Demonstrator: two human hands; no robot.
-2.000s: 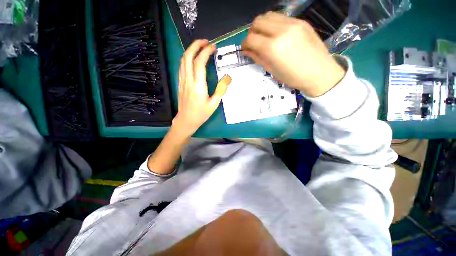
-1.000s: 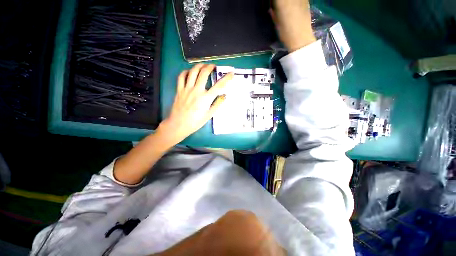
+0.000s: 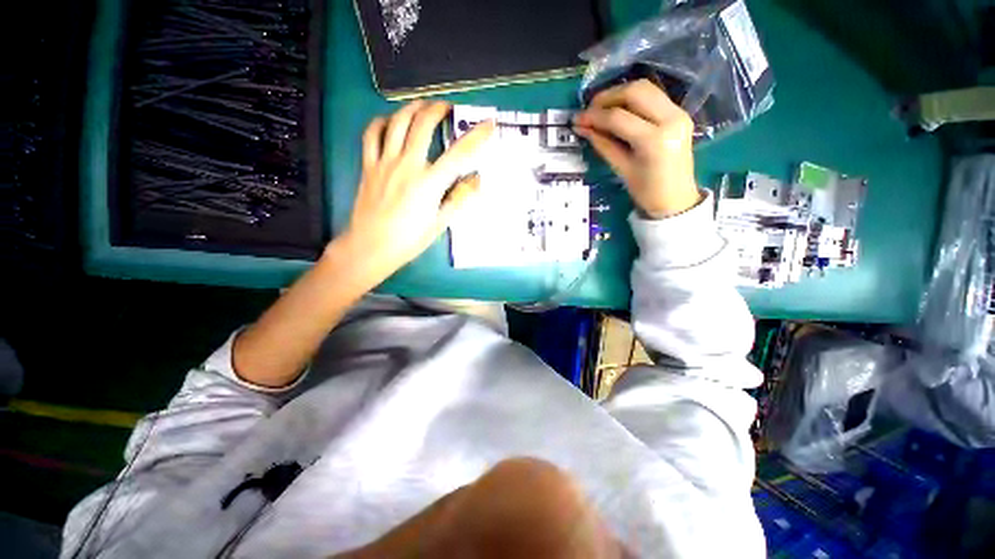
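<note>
The silver-white fixture (image 3: 496, 224) lies flat on the green bench. A thin dark rod (image 3: 535, 128) lies across its upper part. My left hand (image 3: 398, 202) rests on the fixture's left edge with its fingers apart. One fingertip is at the rod's left part. My right hand (image 3: 644, 142) is at the fixture's upper right corner. Its thumb and finger are pinched at the rod's right end. The fingertips hide whether a small part is also held there.
A black tray (image 3: 491, 49) with tiny silver pieces is beyond the fixture. A clear bag (image 3: 698, 66) with dark contents lies beyond my right hand. Long trays (image 3: 218, 120) of dark rods are at the left. A second fixture (image 3: 780, 235) is at the right, with thin tubing (image 3: 567, 293) between.
My right hand has come back from beyond the fixture, near the bag, to the fixture's upper right corner. My left hand stays on the left edge. The view has shifted slightly.
</note>
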